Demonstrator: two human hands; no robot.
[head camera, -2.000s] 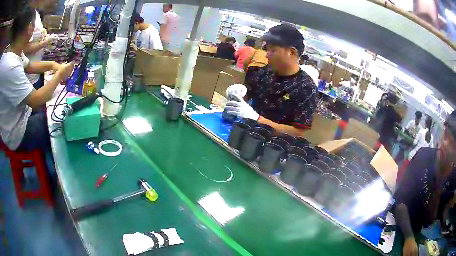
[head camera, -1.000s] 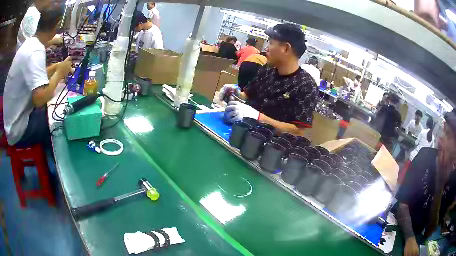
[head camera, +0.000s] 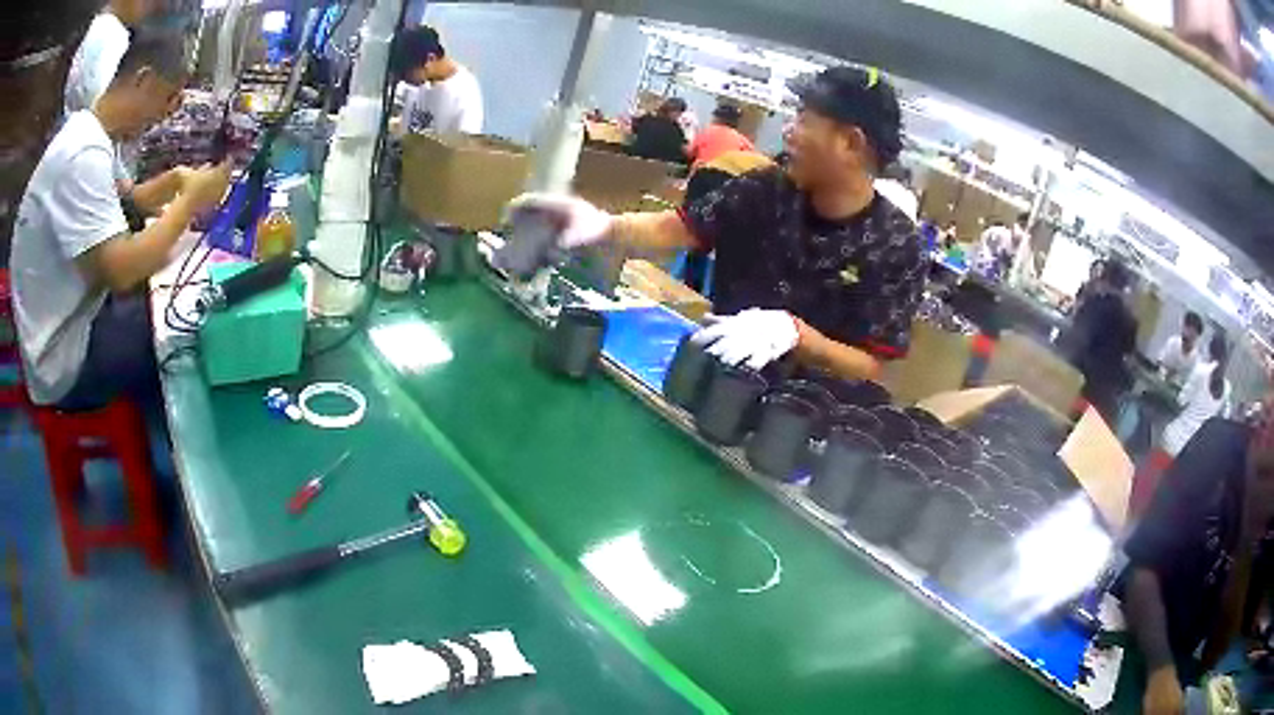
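Note:
Neither of my hands is in view. Nearest in front of me, a wrapped white bundle with black bands (head camera: 447, 665) lies on the green bench (head camera: 419, 587). Beyond it lies a mallet (head camera: 335, 553) with a black handle and a yellow-green head. A small screwdriver with a red handle (head camera: 306, 495) lies farther away. A coiled white cable with a blue end (head camera: 333, 405) lies near the green box (head camera: 254, 330).
Rows of dark housings (head camera: 782, 436) stand on a blue mat (head camera: 636, 348) at the far side. One housing (head camera: 572, 344) stands on the green surface. A person opposite wears white gloves (head camera: 752, 338). A person (head camera: 84, 245) sits at the left.
The person opposite has reached out to the left with a dark housing in one glove and laid the other glove on the rows. The lone housing stands farther right in the view, and the view has shifted slightly.

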